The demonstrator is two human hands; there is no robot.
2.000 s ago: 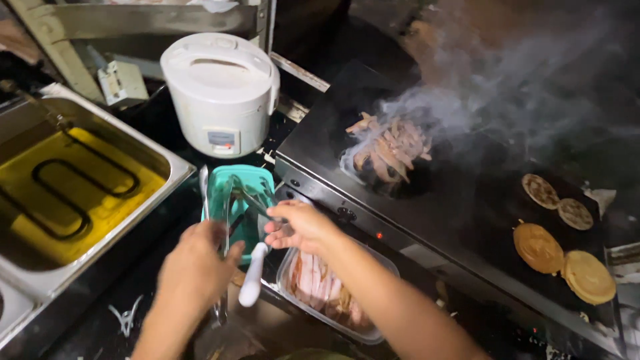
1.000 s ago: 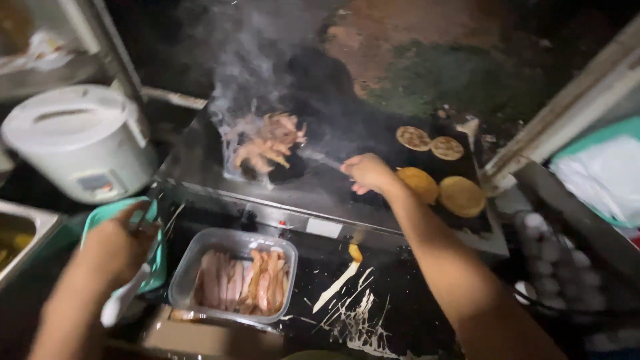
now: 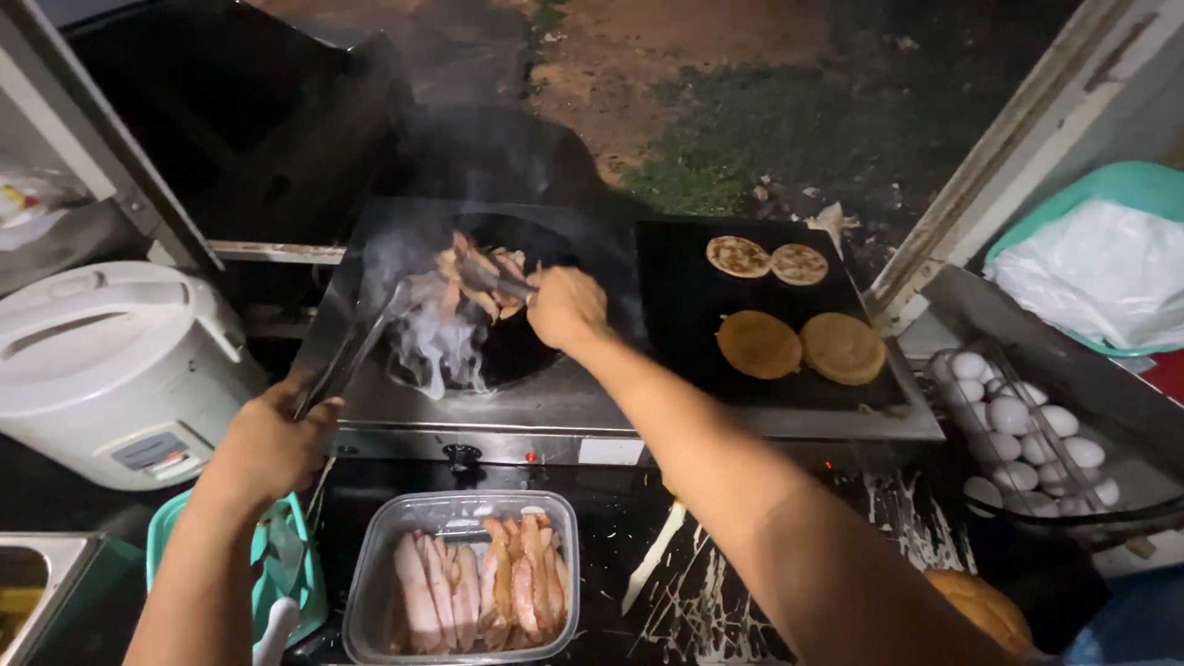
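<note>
Strips of meat smoke on the left part of a flat griddle. My right hand grips a dark utensil that reaches into the meat; its full shape is partly hidden. My left hand holds metal tongs, their tips at the smoky left side of the meat. Two browned bun halves and two smaller, darker-spotted rounds lie on the griddle's right part. Below the griddle, a clear plastic container holds strips of pale and pinkish meat.
A white rice cooker stands left. Beneath my left forearm is a teal container with utensils. White eggs fill a wire basket at right, below a teal basin with a white bag. A bun lies at lower right.
My right hand has moved from the griddle's front edge to the meat. My left hand has left the teal container and now holds tongs over the griddle. The view has shifted.
</note>
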